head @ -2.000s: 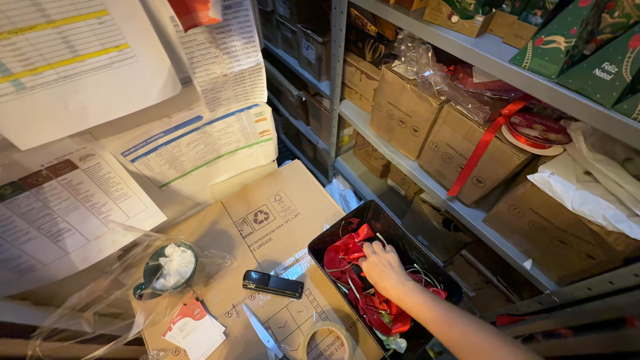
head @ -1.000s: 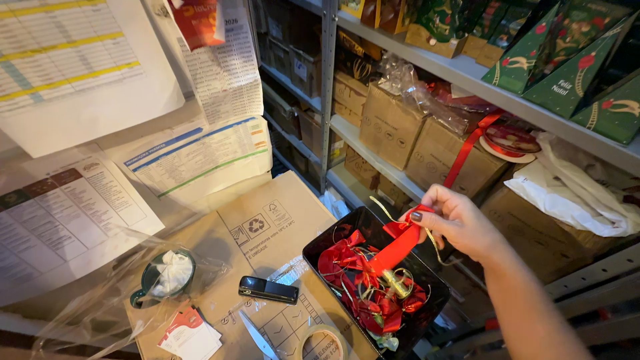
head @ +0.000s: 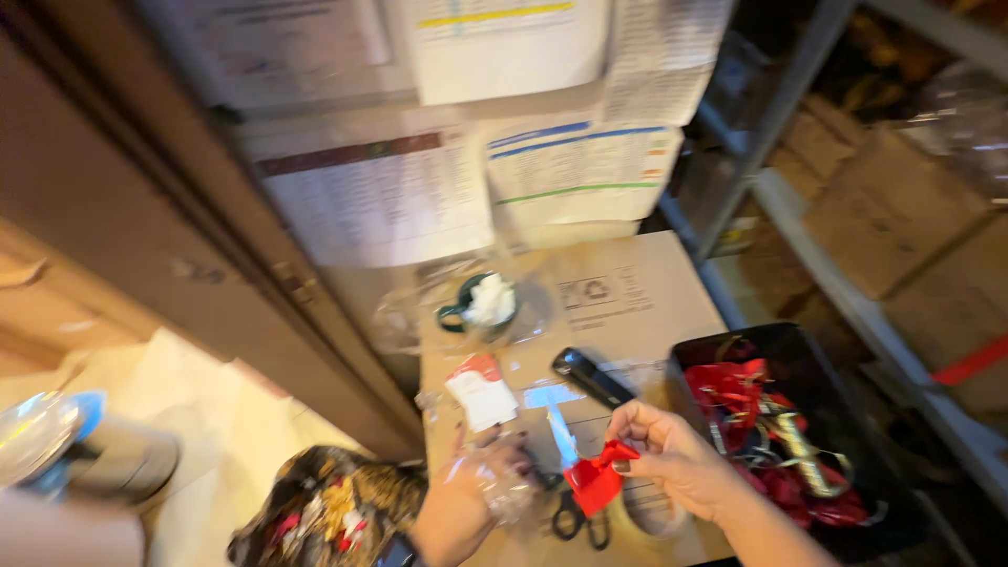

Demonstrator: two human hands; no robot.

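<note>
Between the fingertips of my right hand point(head: 669, 461) is a red ribbon bow point(head: 596, 480), held above a pair of scissors point(head: 579, 524) with black handles. My left hand point(head: 480, 480) is blurred, with crumpled clear plastic point(head: 504, 482) at its fingers; its grip is unclear. It lies just below white and red cards point(head: 484, 398). A black stapler point(head: 592, 376) rests on the cardboard box top point(head: 630, 303). A roll of tape point(head: 650, 512) is partly behind my right hand. Red ribbons and a gold ribbon spool point(head: 799, 453) fill the black bin point(head: 803, 346) at right.
A dark green mug point(head: 488, 303) holding white material stands at the back of the box, beside clear plastic. Printed sheets point(head: 579, 169) hang behind. Metal shelving point(head: 819, 236) with cartons rises at right. At lower left are a bag of scraps point(head: 331, 512) and a door frame point(head: 236, 276).
My right hand has brought a red bow from above the black bin to over the scissors. My left hand has come into view near the cards. The view has swung left.
</note>
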